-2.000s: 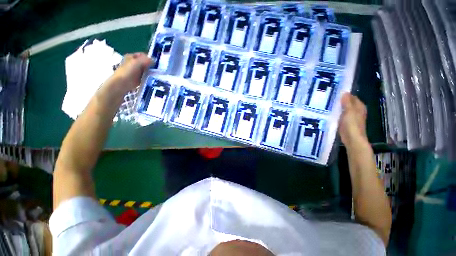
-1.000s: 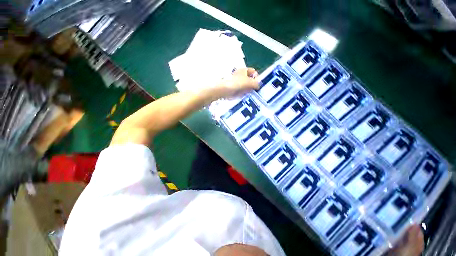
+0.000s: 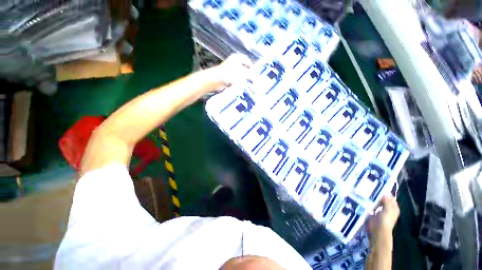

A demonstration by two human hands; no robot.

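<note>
A clear blister tray (image 3: 304, 140) holds rows of pale modules with black-blue patterns, one per pocket. It is held up at a slant in front of me. My left hand (image 3: 236, 71) grips its upper left end; the fingertips are blurred. My right hand (image 3: 385, 213) grips its lower right end, fingers partly hidden at the tray's edge. A stack of filled trays (image 3: 259, 23) lies just beyond the left end, its top face showing, and the held tray overlaps its near edge in view.
More patterned trays (image 3: 343, 253) show below the held tray. A red stool (image 3: 84, 140), yellow-black floor tape (image 3: 170, 171) and piled grey-silver sheets or trays on cardboard (image 3: 87, 68) are at left. A white curved edge (image 3: 415, 74) runs down the right, with boxes and parts beyond.
The view has turned left, away from the white sheets on the bench. The held tray has moved with both hands to beside the tray stack. Both hands still hold it.
</note>
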